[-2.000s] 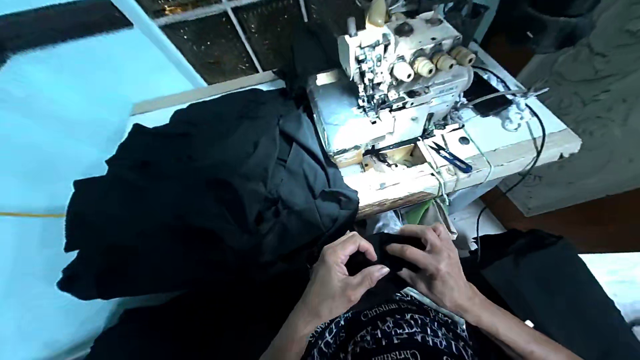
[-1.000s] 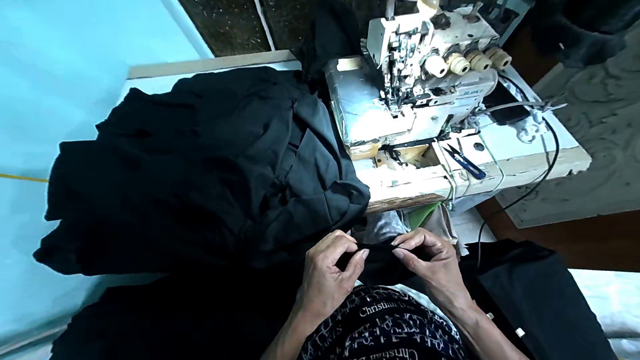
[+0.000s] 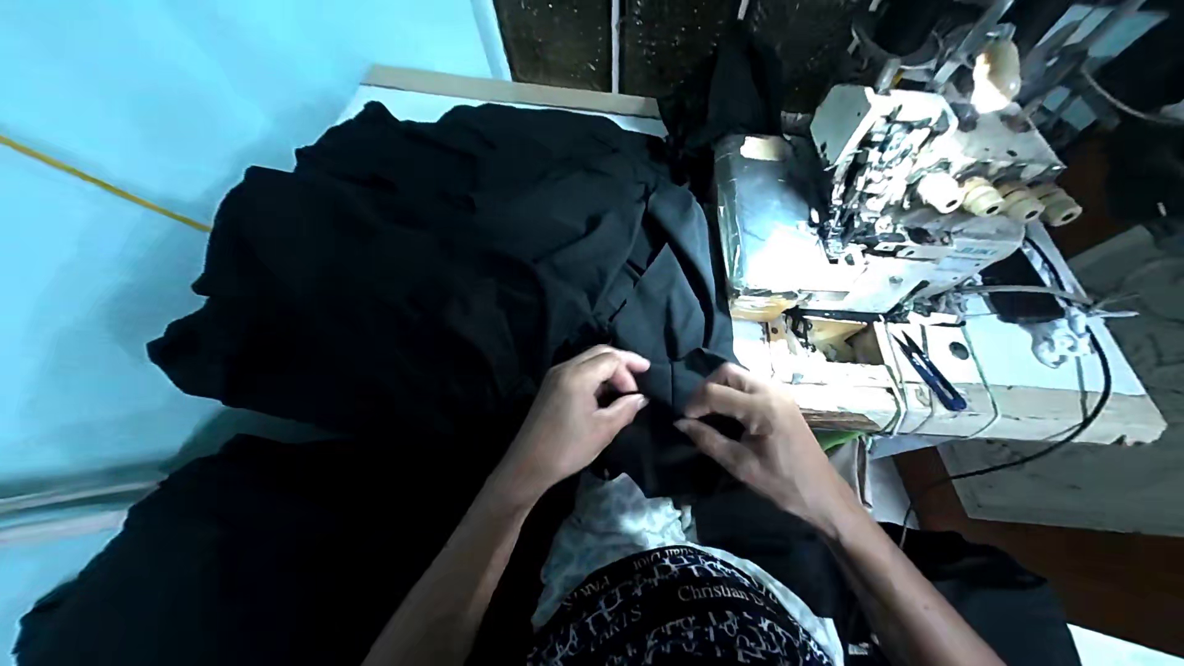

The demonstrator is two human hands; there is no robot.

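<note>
A large heap of black fabric [image 3: 416, 250] lies on the table to the left of an overlock sewing machine [image 3: 925, 194]. At the heap's near right edge, my left hand [image 3: 592, 407] pinches black cloth between thumb and fingertips. My right hand [image 3: 749, 425], slightly blurred, is just to its right over the same cloth, thumb and forefinger a little apart; whether it grips the cloth cannot be told. More black fabric [image 3: 259, 555] hangs over my lap at the lower left. Blue-handled thread snips [image 3: 930, 372] lie on the table edge in front of the machine.
The worn table edge [image 3: 1036, 416] runs below the machine, with loose threads over it. A black cable [image 3: 1101, 370] hangs off the right end. A light blue wall [image 3: 139, 102] with a yellow cord [image 3: 102, 185] stands at left. Something green [image 3: 837, 438] shows under the table.
Both hands have moved up from close to my body to the near edge of the fabric heap. The view has shifted, with the machine now farther right.
</note>
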